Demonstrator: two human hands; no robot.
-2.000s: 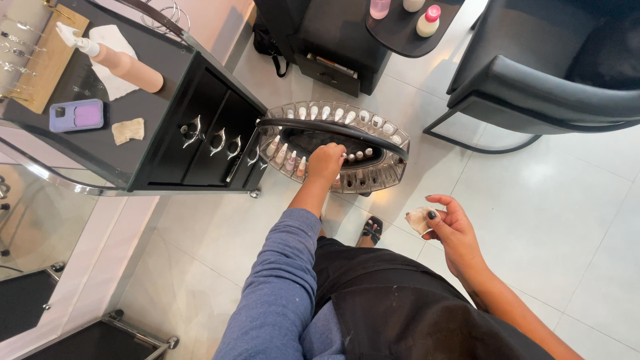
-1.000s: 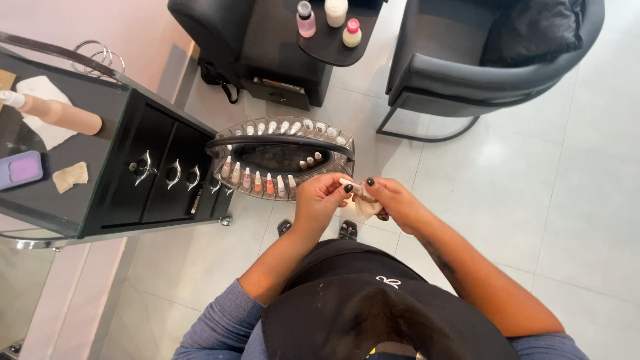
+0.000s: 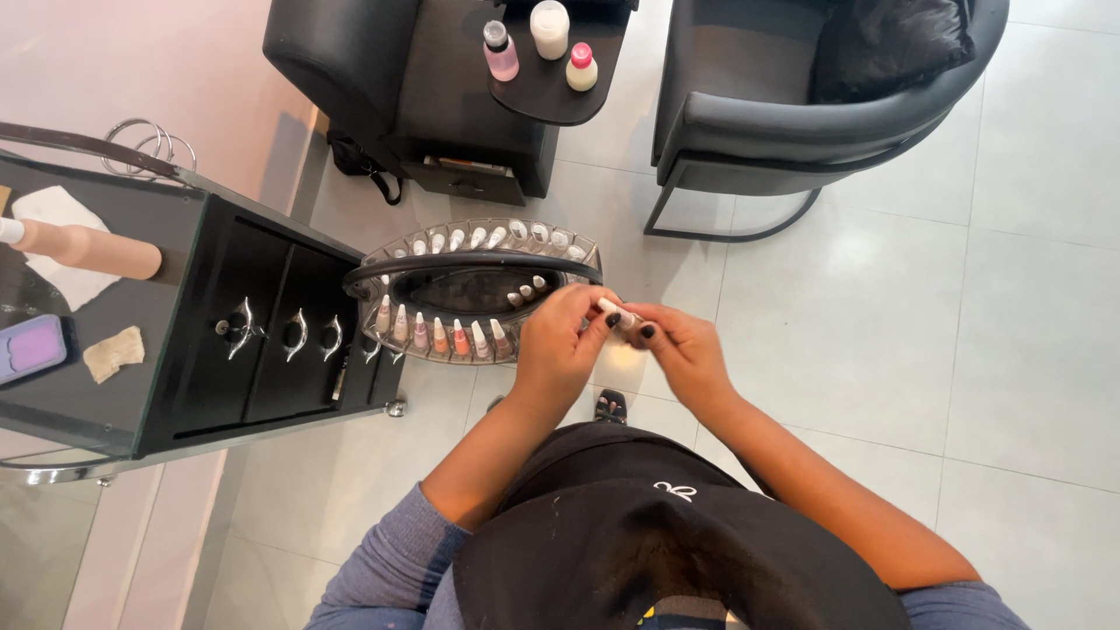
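Observation:
Between both hands is a small nail polish bottle (image 3: 623, 320) with a white cap, tilted. My left hand (image 3: 564, 337) grips its cap end, and my right hand (image 3: 687, 350) is closed around its other end. The cloth seen earlier in the right hand cannot be made out clearly. Just left of and beyond the hands stands a clear oval polish rack (image 3: 437, 352) with a black handle. Its rim slots hold several bottles, white-capped ones along the near side and pale ones along the far side. A few small bottles (image 3: 527, 290) sit in its dark middle.
At left stands a black drawer trolley (image 3: 289, 324) bearing a peach pump bottle (image 3: 96, 249), white tissue (image 3: 52, 210), a beige cloth piece (image 3: 114, 353) and a purple case (image 3: 33, 348). Beyond are a black armchair (image 3: 787, 131) and a small black tray (image 3: 551, 101) holding bottles.
My left hand was over the rack, then came to my right hand with a small bottle. Both hands now hold the bottle in front of my body. The view has shifted.

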